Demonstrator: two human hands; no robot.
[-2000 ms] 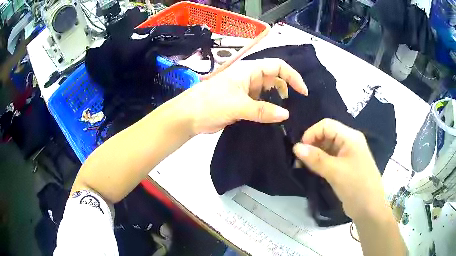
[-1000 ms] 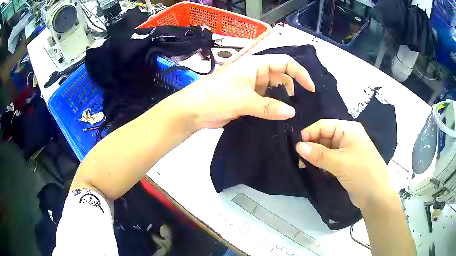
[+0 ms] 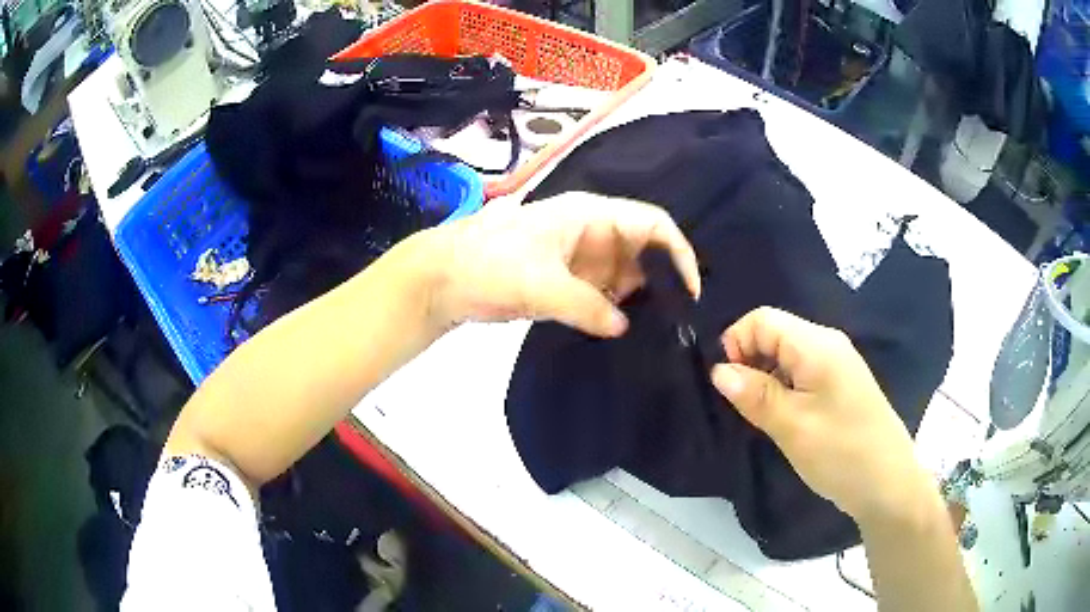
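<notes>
A large limp black cloth (image 3: 622, 407) lies spread and creased on the white table, with a narrow raised fold or strip along its middle. My left hand (image 3: 550, 265) is over the cloth's left part, thumb and index finger wide apart, with black cloth visible between them. My right hand (image 3: 813, 401) is over the cloth's right part, thumb and index fingertips close together beside the fold. Whether cloth is between those fingertips cannot be told. A small pale mark shows on the fold between my hands.
A blue basket (image 3: 179, 287) with black pieces and scraps is at left, an orange-red basket (image 3: 538, 42) behind it. A pale ruler strip (image 3: 669, 538) lies near the front edge. An off-white machine head with a grey oval part (image 3: 1020, 347) is at right. Another machine (image 3: 161, 78) stands back left.
My left hand has moved left and down, its thumb and index finger more apart. My right hand's fingertips have shifted slightly. The cloth between my hands lies flatter and its front edge covers more of the ruler strip.
</notes>
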